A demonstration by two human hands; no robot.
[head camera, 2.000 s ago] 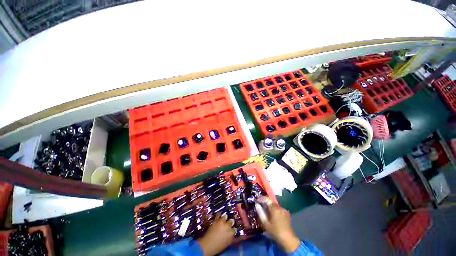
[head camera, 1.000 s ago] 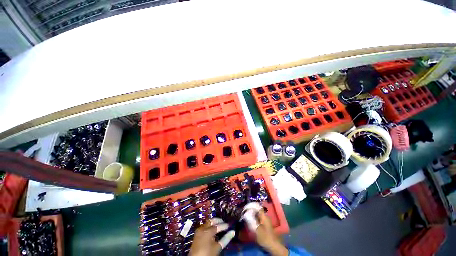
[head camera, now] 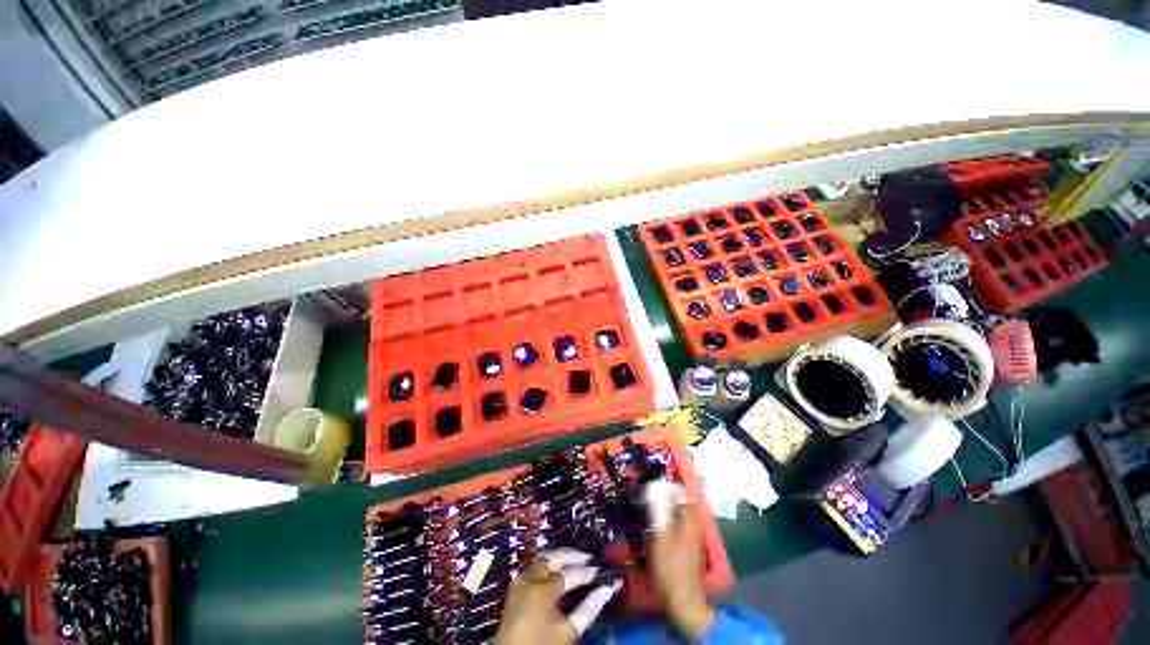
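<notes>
The shallow orange-red parts tray lies nearest me, holding glossy black parts with silver glints, in rows and heaped. My left hand, with white finger covers, is over the tray's front and holds a small black part between the fingertips. My right hand, also with white fingertips, is over the tray's right part, blurred; whether it holds anything cannot be told. Behind it the compartment tray has two front rows of dark pieces and bare pockets behind.
White bin of black parts and a pale yellow ring at left. Second compartment tray, cream rings, crumpled white tissue and printed box at right. A white shelf spans above; a dark red upright crosses left.
The view has shifted, so the trays appear farther right. My hands have come off the parts near the front, met close together, then moved apart, the right towards the tray's upper right.
</notes>
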